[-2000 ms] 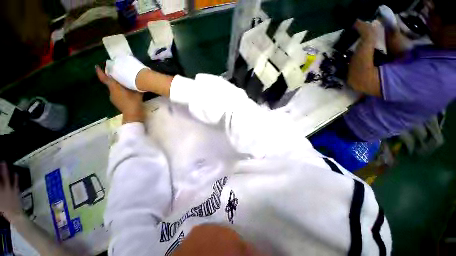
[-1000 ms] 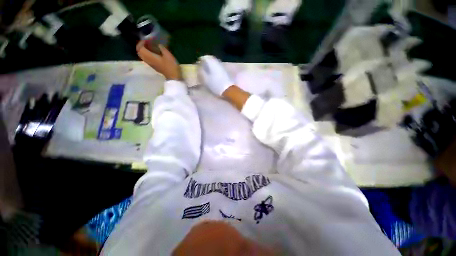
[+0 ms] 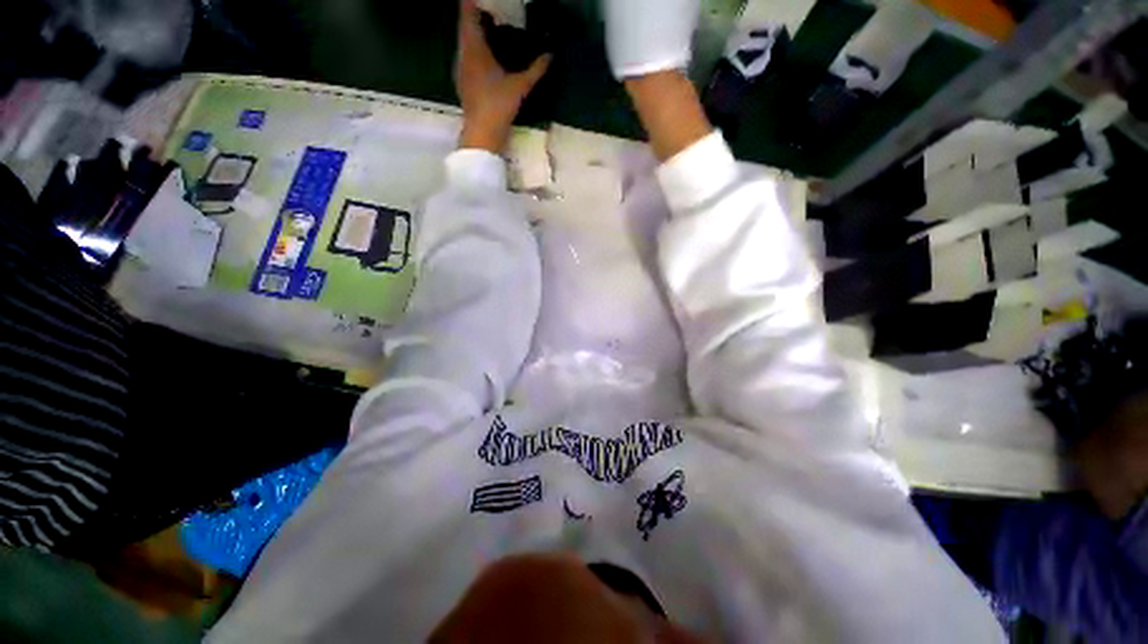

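Observation:
My bare left hand (image 3: 494,82) is at the top edge over the belt. Its thumb and fingers are around a black carton (image 3: 516,40) with a pale flap, partly cut off by the edge. My right hand (image 3: 651,35), in a white knit glove, is to its right, also cut off by the top edge; its fingertips are out of the picture. Two black cartons with white flaps standing open, one of them here (image 3: 749,63), are on the belt right of my glove.
The dark green belt (image 3: 378,44) runs beyond the white bench (image 3: 585,157). A printed sheet (image 3: 302,227) lies at left, near a white paper (image 3: 173,239). Several open black cartons (image 3: 963,271) cluster at right beside dark cables (image 3: 1089,365). A person's striped sleeve (image 3: 57,365) is at far left.
My left hand has moved right and up and now holds the black carton; the grey sleeved product is no longer seen in it. My gloved hand has moved from the bench edge up over the belt.

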